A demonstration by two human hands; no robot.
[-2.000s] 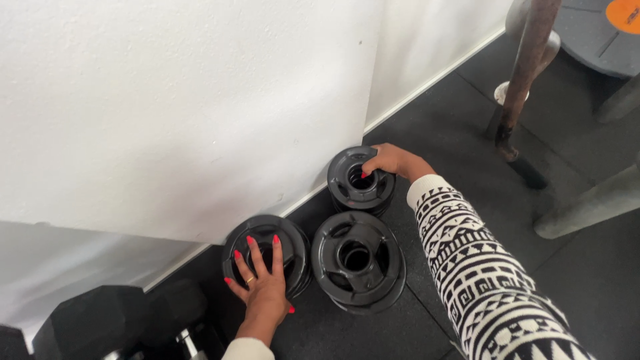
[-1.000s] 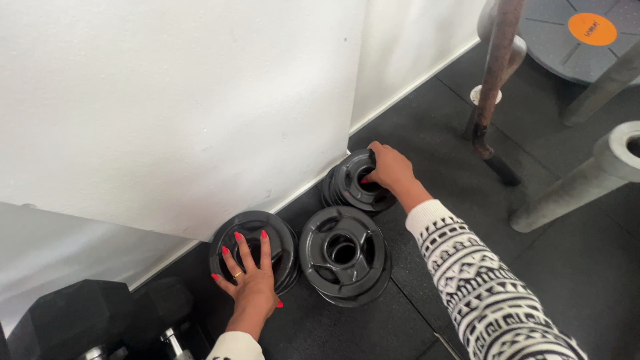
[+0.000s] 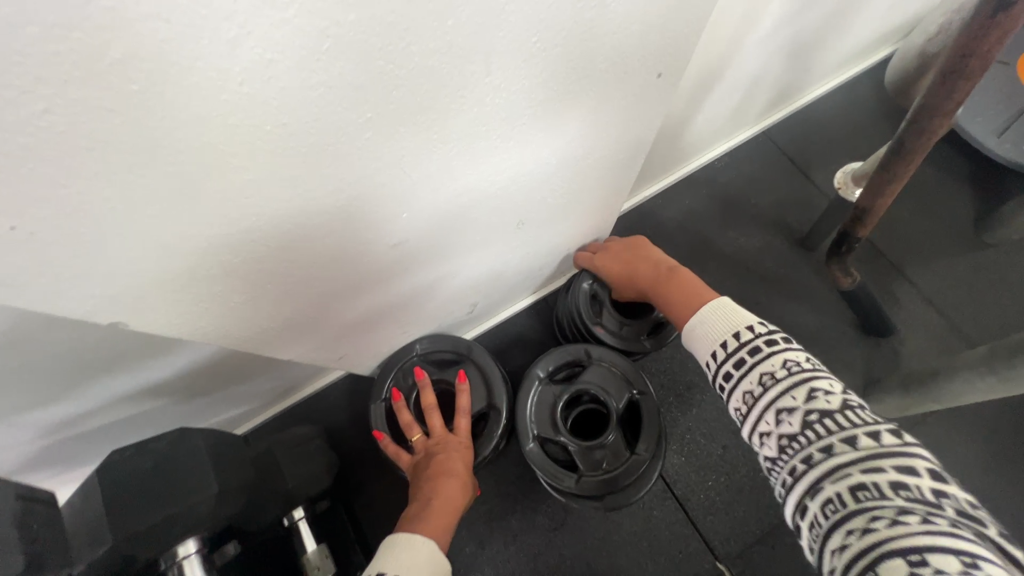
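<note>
Three stacks of black weight plates stand on the floor by the wall. My left hand lies with its fingers spread on top of the left stack of weight plates, partly over its centre hole. At the far stack of weight plates, my right hand reaches over the rim on the wall side; its fingertips are hidden, so its hold cannot be told. Between my arms sits the front stack of weight plates, its centre hole showing and no hand on it.
Black dumbbells with metal handles lie at lower left. The white wall rises close behind the stacks. A rusty metal bar slants down at upper right, near a grey disc. Dark rubber tiles cover the floor.
My right hand has moved from the far stack's centre hole and near rim to its wall-side rim. My left hand stays spread on the left stack.
</note>
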